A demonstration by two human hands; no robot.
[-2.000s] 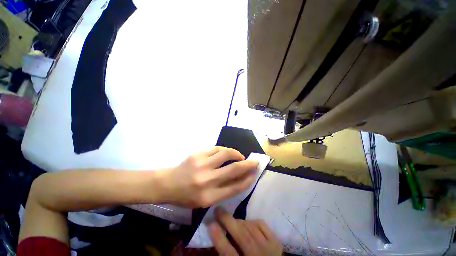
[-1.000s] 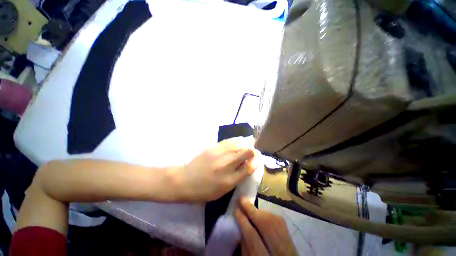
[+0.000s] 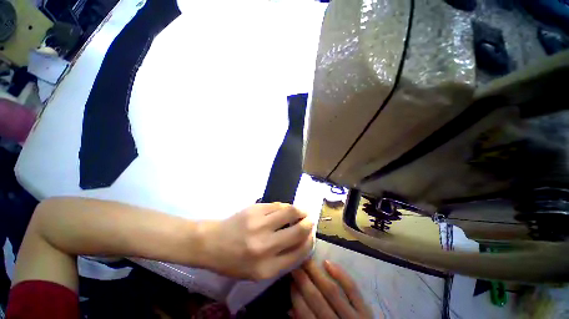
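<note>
A black fabric piece (image 3: 284,165) lies with a white strip (image 3: 307,196) along its right edge, running toward me past the machine's needle area. My left hand (image 3: 265,242) pinches the strip and the black piece at the table's front. My right hand (image 3: 327,291) lies just right of them, its fingers flat and slightly apart, cut off by the bottom edge. Its thumb is hidden. The sewing machine head (image 3: 387,106) covers the piece's upper right side. The needle tip is not clear.
Another curved black piece (image 3: 107,115) lies on the white table (image 3: 206,93) at the left. A beige curved guard (image 3: 399,249) crosses low at the right. Green snips (image 3: 498,293) lie beyond it. Dark cloth hangs below the table's front edge.
The black piece and strip now reach further up the table, beside the machine head. My left hand has come nearer to me. My right hand's fingers have flattened and spread from their earlier hold on the strip.
</note>
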